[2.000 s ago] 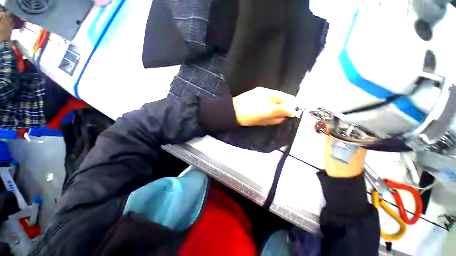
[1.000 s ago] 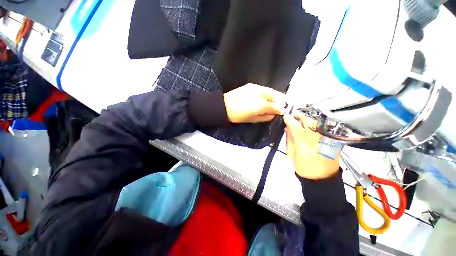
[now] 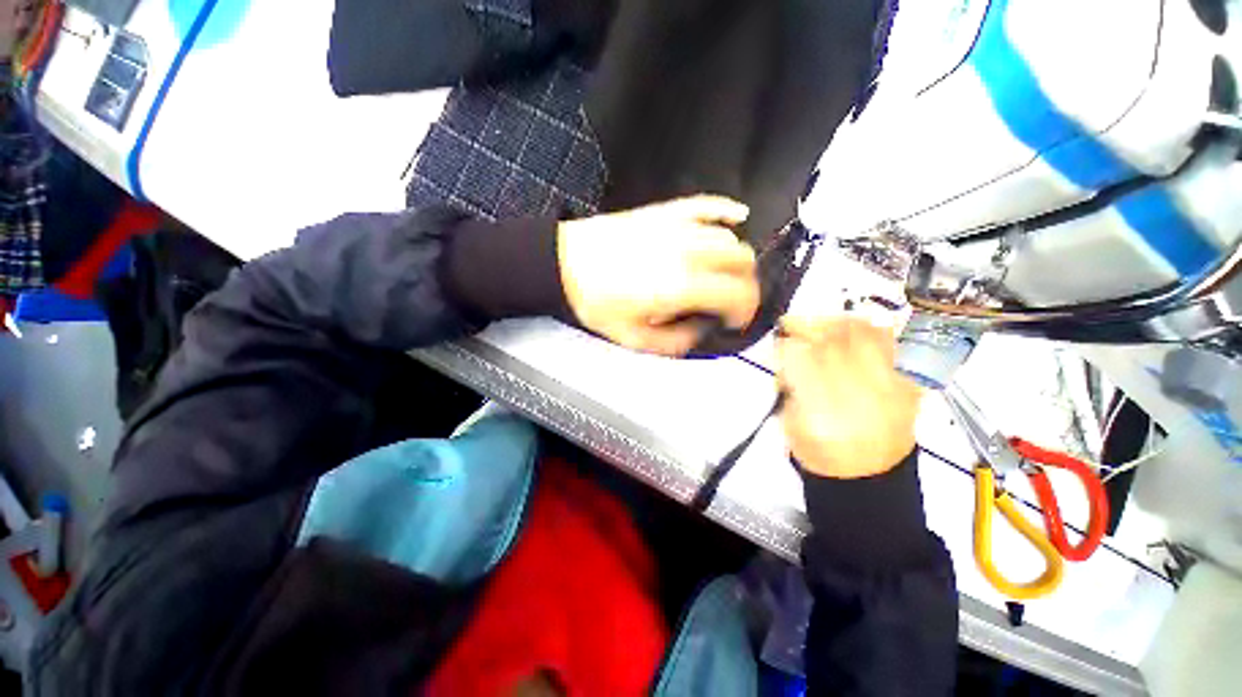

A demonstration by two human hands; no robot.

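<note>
Plain black fabric (image 3: 695, 109) lies on the white table left of the sewing machine (image 3: 1035, 150), joined to checked fabric (image 3: 507, 150) at its left. My left hand (image 3: 661, 272) is closed on the fabric's near edge, left of the needle area; its fingers are slightly blurred. My right hand (image 3: 847, 388) is just in front of the presser foot area, fingers bent, beside the black tape. The narrow black tape (image 3: 740, 452) runs from near my right fingers down over the table's front edge. Whether my right fingers grip the tape is not clear.
Scissors (image 3: 1015, 470) with red and yellow handles lie right of my right hand. Pale threads (image 3: 1110, 409) lie near the machine base. The ruler-marked metal strip (image 3: 586, 415) runs along the table's front edge. A blue cord or line (image 3: 170, 95) crosses the table at the left.
My left hand has moved from the needle area leftward and gathered the near fabric edge. My right hand has shifted slightly down, apart from the left. The view has also shifted.
</note>
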